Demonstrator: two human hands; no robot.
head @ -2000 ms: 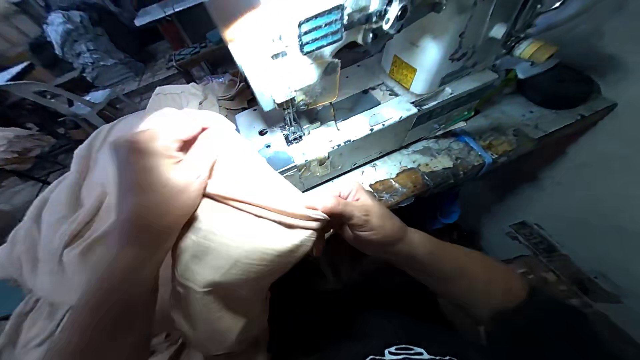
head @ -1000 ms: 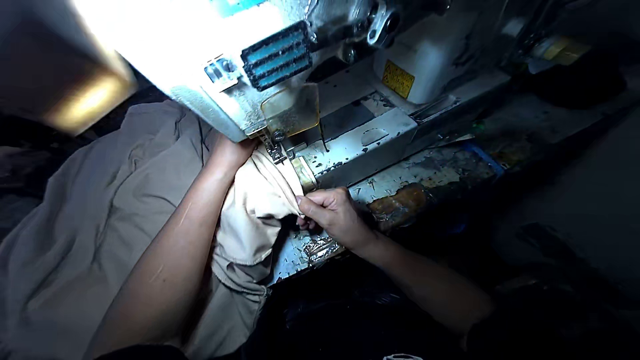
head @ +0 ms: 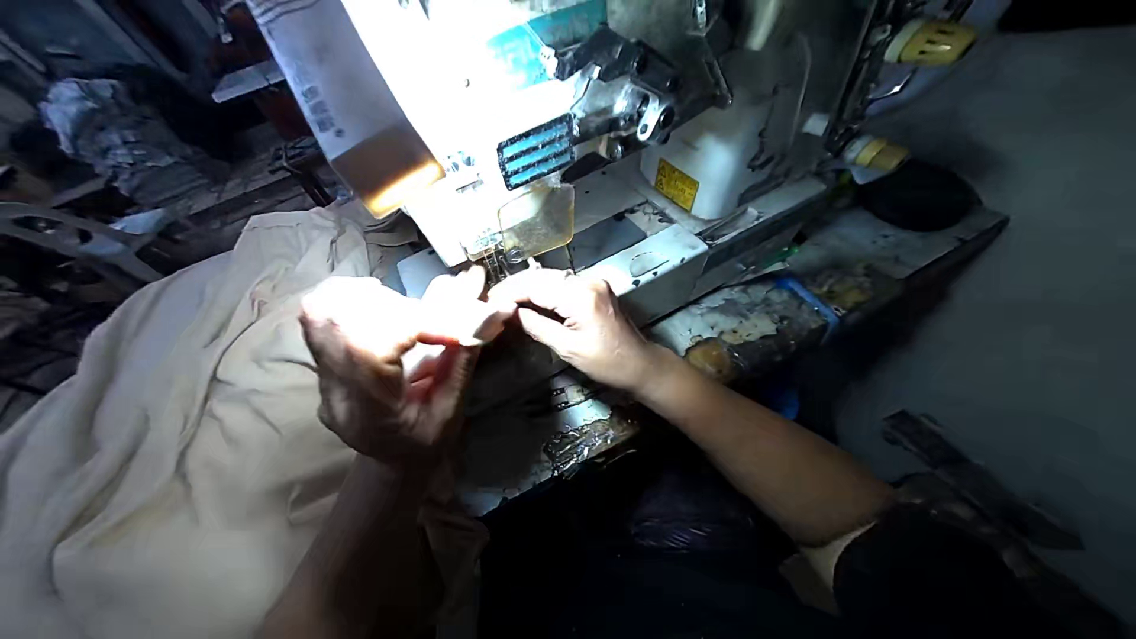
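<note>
Beige fabric (head: 213, 426) lies in a large heap at the left and reaches up beside the sewing machine (head: 674, 257). Just in front of the machine's presser foot (head: 497, 266), my left hand (head: 390, 364) pinches a small pale piece (head: 486, 327) between thumb and fingers; glare hides what exactly it is. My right hand (head: 581, 328) is closed at the fingertips on the other side of the same piece, close below the needle area. A clear guard (head: 536, 222) hangs above the fingers.
A worn table edge (head: 568, 435) with peeling patches runs below the machine. A lamp-lit white housing (head: 373, 106) stands above left. At the right are a blue band (head: 808, 306) and a dark round object (head: 919, 195). Bundled cloth (head: 115, 133) sits in the left background.
My left hand has come away from beside the presser foot toward the front, and my right hand has moved up to meet it. The fabric my right hand pinched earlier is out of its fingers.
</note>
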